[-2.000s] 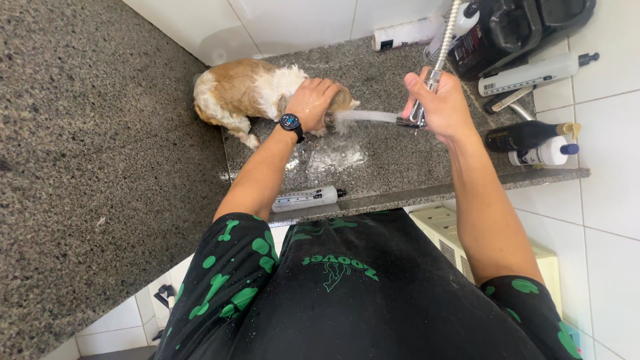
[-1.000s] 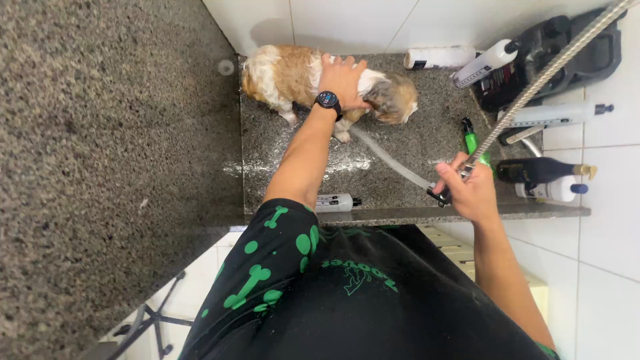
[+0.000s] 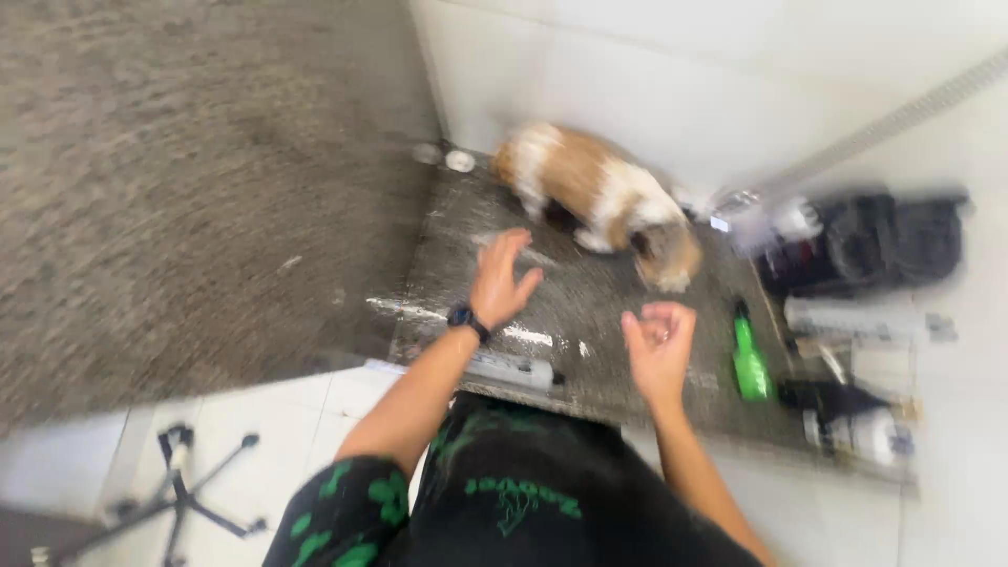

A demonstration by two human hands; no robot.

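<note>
A wet brown and white dog [image 3: 591, 181] stands on the granite wash basin floor [image 3: 583, 291] near the back wall, its head lowered to the right. My left hand [image 3: 502, 279], with a black watch on the wrist, hovers to the near side of the dog with fingers apart and nothing in it. Just below the dog's muzzle, my right hand [image 3: 661, 342] is raised with its fingers curled loosely, holding nothing. The metal shower hose [image 3: 890, 118] runs along the right wall, and its lower end is blurred among bottles.
A green bottle [image 3: 750, 358] lies right of my right hand. A clear bottle [image 3: 512, 368] rests along the front edge. Black jugs [image 3: 874, 240] and several bottles fill the right side. A tall granite wall [image 3: 213, 197] borders the left; a wheeled stand base [image 3: 179, 492] is below.
My right hand has let go of the shower hose, which is now at the right wall. My left hand has come off the dog's back. The view has shifted and is blurred.
</note>
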